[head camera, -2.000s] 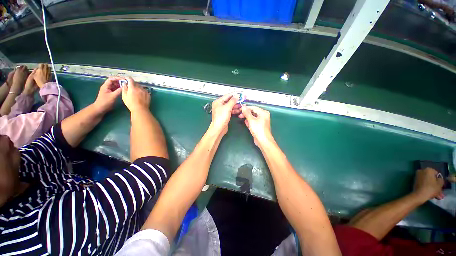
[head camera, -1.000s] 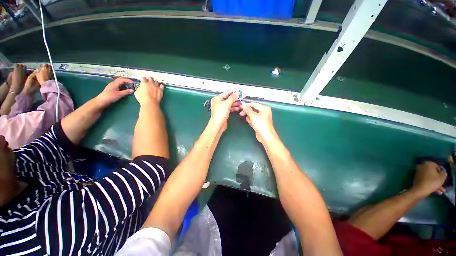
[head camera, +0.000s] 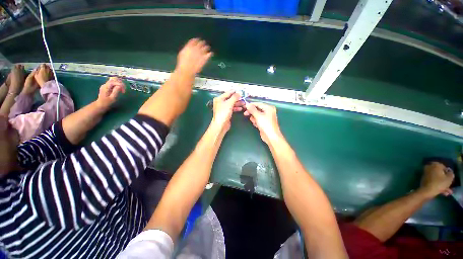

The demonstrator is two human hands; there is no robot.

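Note:
My left hand [head camera: 225,108] holds a small shiny unit [head camera: 243,94] in its fingertips, just over the inner edge of the white rail. My right hand [head camera: 262,117] is close beside it on the right, fingertips pinched together near the unit's lower side. The fingers hide what the right hand pinches; a thin tool cannot be made out. Another small glinting unit [head camera: 209,103] lies on the green ledge just left of my left hand. The unit's details are too small to tell.
A white rail [head camera: 355,105] and a slanting upright [head camera: 350,48] stand before the green belt [head camera: 127,43], which carries small units [head camera: 271,69]. A striped-sleeved neighbour's arm [head camera: 175,98] reaches over the rail at left. At right, another hand [head camera: 436,179] touches a black block.
The striped-sleeved neighbour's arm has swung forward over the belt. The units on the belt have moved left. My hands have stayed almost still around the unit.

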